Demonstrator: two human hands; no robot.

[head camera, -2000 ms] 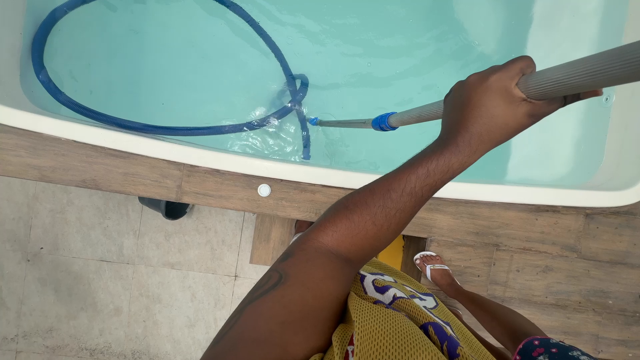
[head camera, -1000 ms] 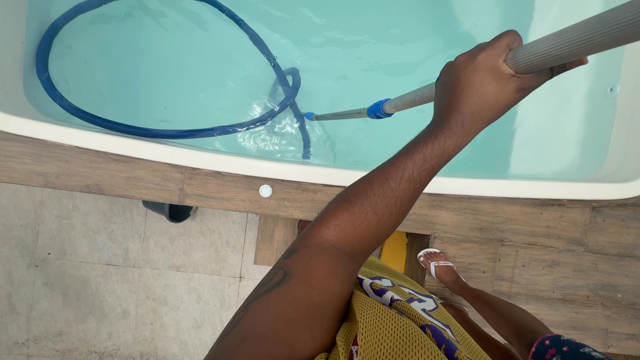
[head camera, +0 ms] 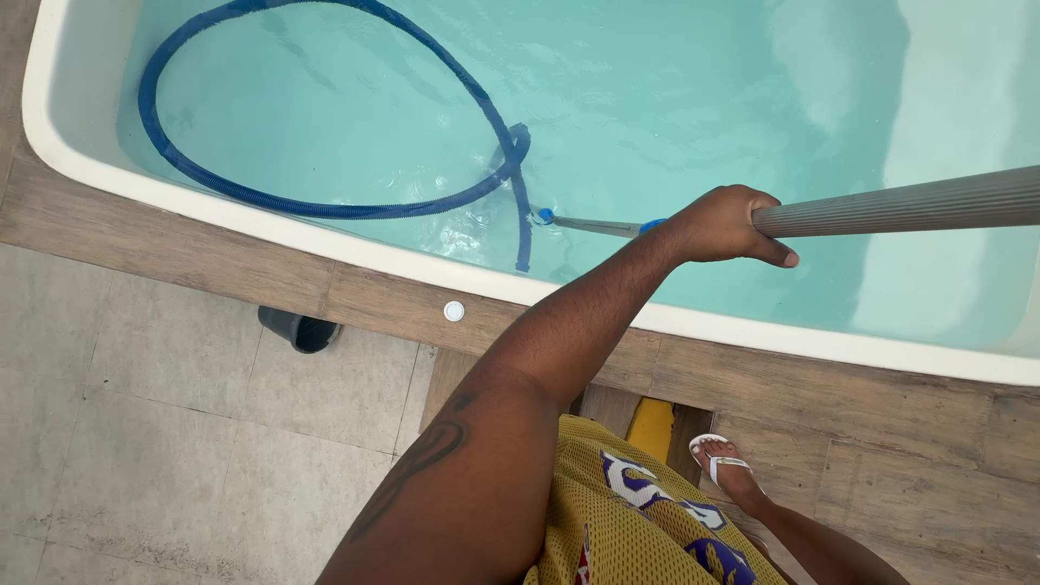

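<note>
My left hand (head camera: 735,223) is closed around a ribbed grey telescopic pole (head camera: 902,201), its thumb on the near side. The thick section runs out at the right edge. A thinner section with blue fittings slopes down to the left into the pool water, close to the blue hose. My forearm hides part of the pole. The blue corrugated hose (head camera: 317,210) lies in a large loop, crosses itself in a small curl, and one end sits near the pool's near wall. My right hand is out of view.
The white pool rim (head camera: 406,260) borders a wood-look ledge (head camera: 390,301) with a round white fitting (head camera: 453,311). Below are a black bucket (head camera: 301,327), a yellow object (head camera: 650,426) and a foot in a white flip-flop (head camera: 721,461).
My left hand and the pole have moved lower and nearer the pool's near rim. My forearm now covers part of the pole's blue joint, which showed fully before.
</note>
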